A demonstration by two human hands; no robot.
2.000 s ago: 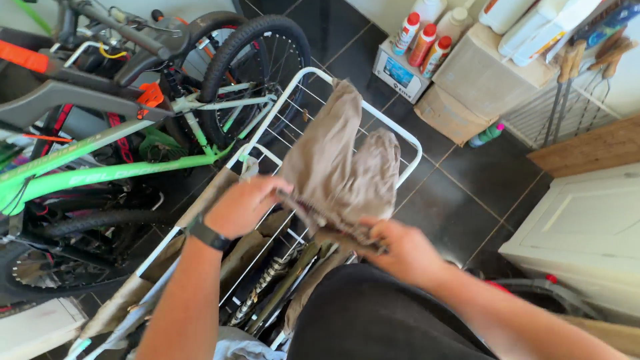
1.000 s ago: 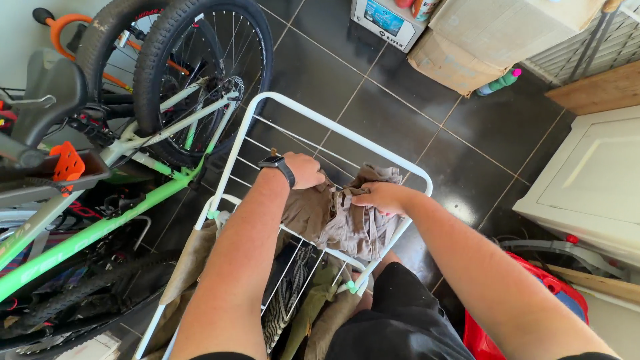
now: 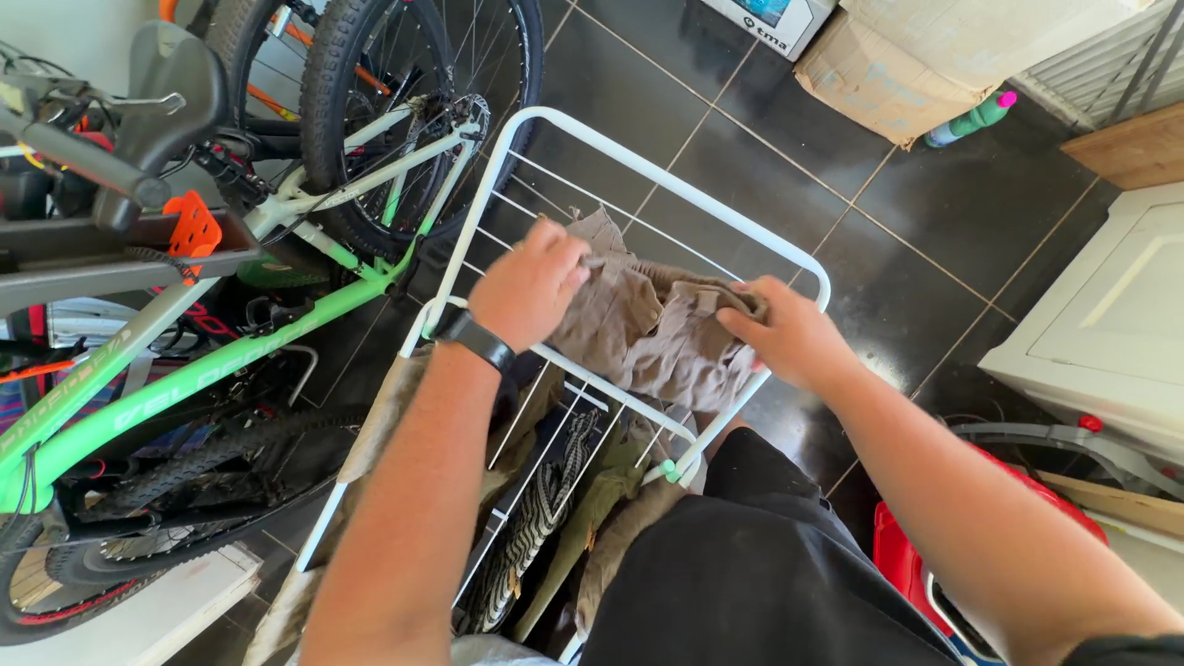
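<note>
A crumpled brown cloth garment lies across the raised end of a white wire drying rack. My left hand, with a dark band on the wrist, grips the garment's upper left edge. At its right edge, my right hand pinches the cloth between thumb and fingers. Below on the rack hang a black-and-white patterned cloth, an olive cloth and a beige cloth along the left rail. The garment's underside is hidden.
A green and grey bicycle and other bikes crowd the left side. Cardboard boxes and a green bottle stand at the upper right. A white cabinet and a red object are on the right. Dark tiles cover the floor.
Two seconds ago the garment was held up with two long parts extending away from my hands; now it lies bunched across the rack's end. The view has shifted.
</note>
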